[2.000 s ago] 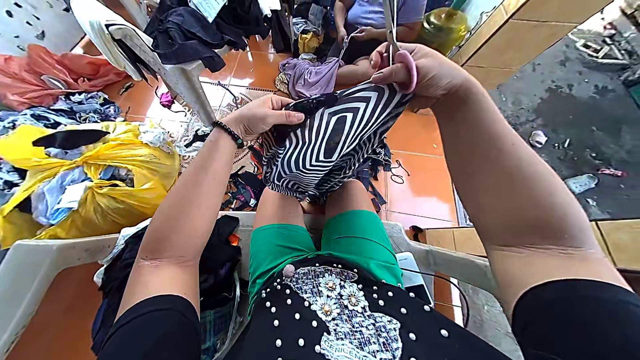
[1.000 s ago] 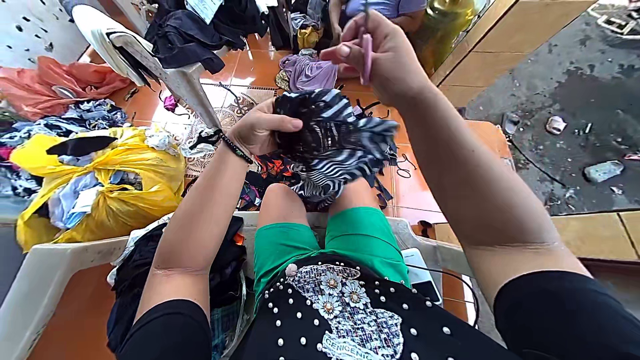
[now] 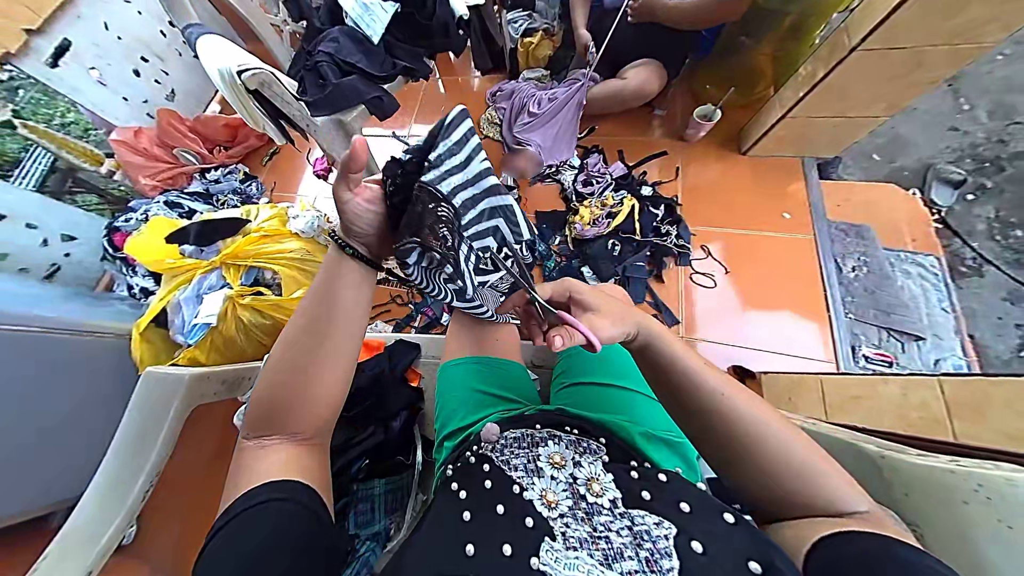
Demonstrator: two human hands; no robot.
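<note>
My left hand (image 3: 366, 204) holds up a black-and-white striped cloth (image 3: 472, 184) by its black lace part (image 3: 428, 220); the fingers are partly hidden behind the lace. Low at the cloth's right edge, my right hand (image 3: 588, 310) grips scissors with pink handles (image 3: 580, 330). The blades point up and left, over the striped fabric. Whether they touch it cannot be told. The cloth hangs above my knees and green shorts.
Dark fabric scraps (image 3: 620, 216) lie on the orange tiles beyond my knees. A yellow plastic bag of cloth (image 3: 232, 280) is at left. Ahead, another person sits with a purple cloth (image 3: 544, 116) near a cup (image 3: 702, 122). A plastic chair's armrest (image 3: 180, 392) is beside me.
My right hand has come down with the scissors from high at the right to the lower edge of the striped cloth. The cloth, bunched a second ago, now hangs more spread from my left hand.
</note>
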